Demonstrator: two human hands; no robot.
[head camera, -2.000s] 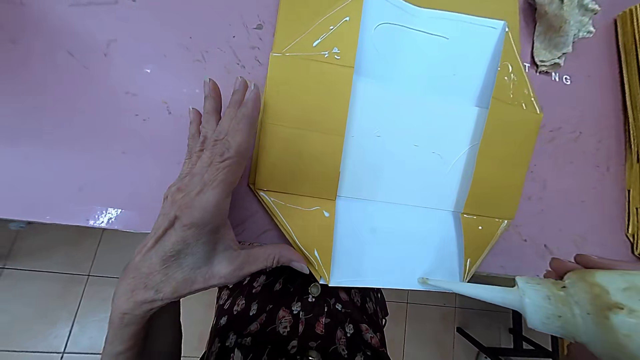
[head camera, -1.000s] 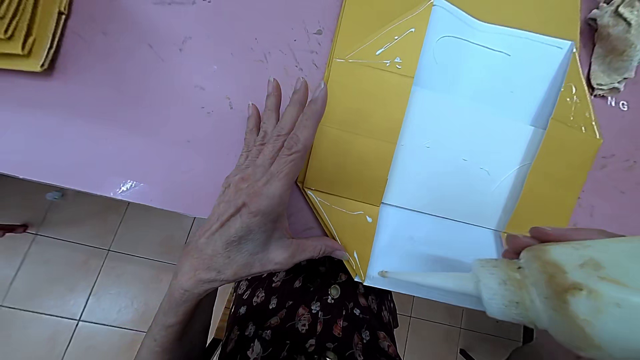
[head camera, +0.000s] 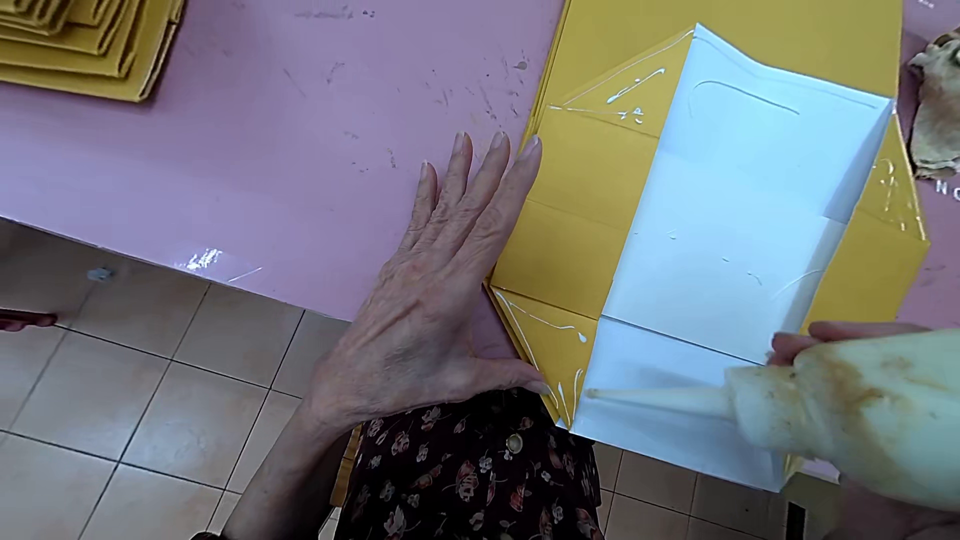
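A folded yellow paper piece with a white inner panel (head camera: 735, 195) lies at the table's near edge, on more yellow pieces. White glue lines mark its triangular corner flaps. My left hand (head camera: 442, 300) rests along its left edge, fingers spread and thumb at the lower left corner. My right hand (head camera: 795, 345), mostly hidden, is shut on a stained plastic glue bottle (head camera: 877, 405). The bottle's long nozzle points left, its tip over the white panel's lower left part, close beside the glued corner flap.
Folded yellow pieces (head camera: 90, 56) are stacked at the upper left of the pink table (head camera: 262, 150). A crumpled, stained cloth (head camera: 937, 105) lies at the right. Below the table edge are floor tiles (head camera: 187, 405) and patterned clothing (head camera: 465, 480).
The glue bottle's nozzle has moved left across the lower white panel, from its right part to its left edge. My left hand stays at the paper's left edge. The view has shifted left.
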